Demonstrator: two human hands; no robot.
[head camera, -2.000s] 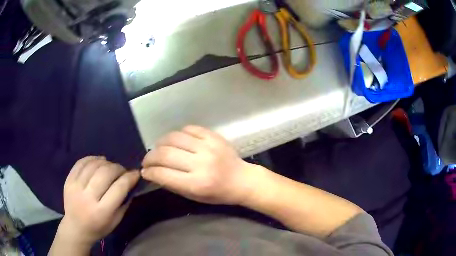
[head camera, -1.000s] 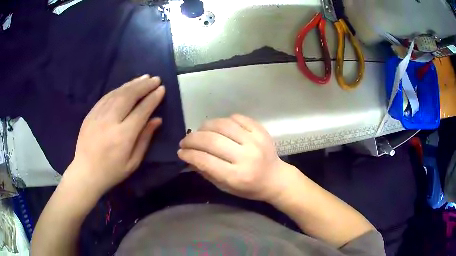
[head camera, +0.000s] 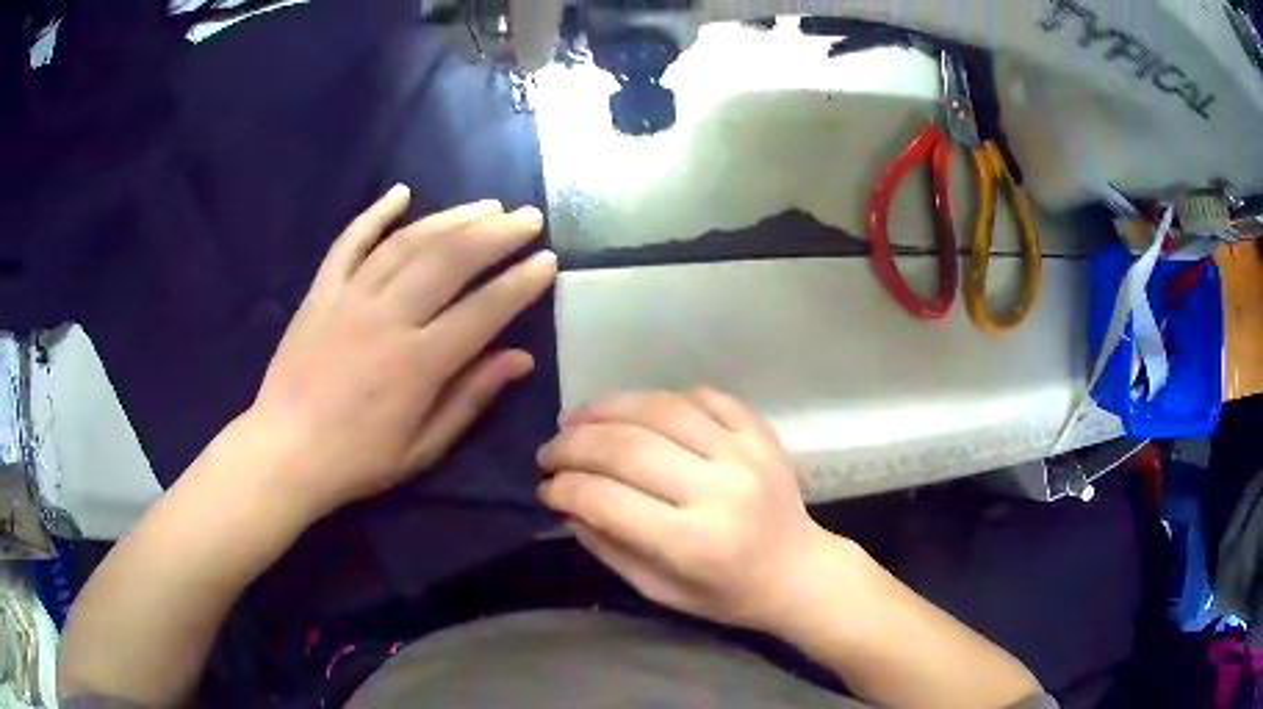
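A dark navy-purple garment panel (head camera: 208, 208) covers the left of the machine table, its straight right edge running down from the presser foot (head camera: 524, 86). My left hand (head camera: 402, 346) lies flat on the panel, fingers spread a little, fingertips near that edge below the needle area. My right hand (head camera: 679, 499) pinches the panel's edge at the table's front; the fingertips are curled and partly hide the fabric. The white sewing machine head (head camera: 1108, 83), marked TYPICAL, is at the top right.
Scissors with red and orange-yellow handles (head camera: 956, 229) lie on the bed, right of the needle. A blue tray (head camera: 1177, 374) with white tape sits at the right table edge. A printed ruler scale (head camera: 942, 464) runs along the front edge. Dark fabric hangs below the table.
My left hand has gone from pinching at the front edge to lying flat on the panel, further up. My right hand still holds the edge. The view has shifted, showing more of the machine head.
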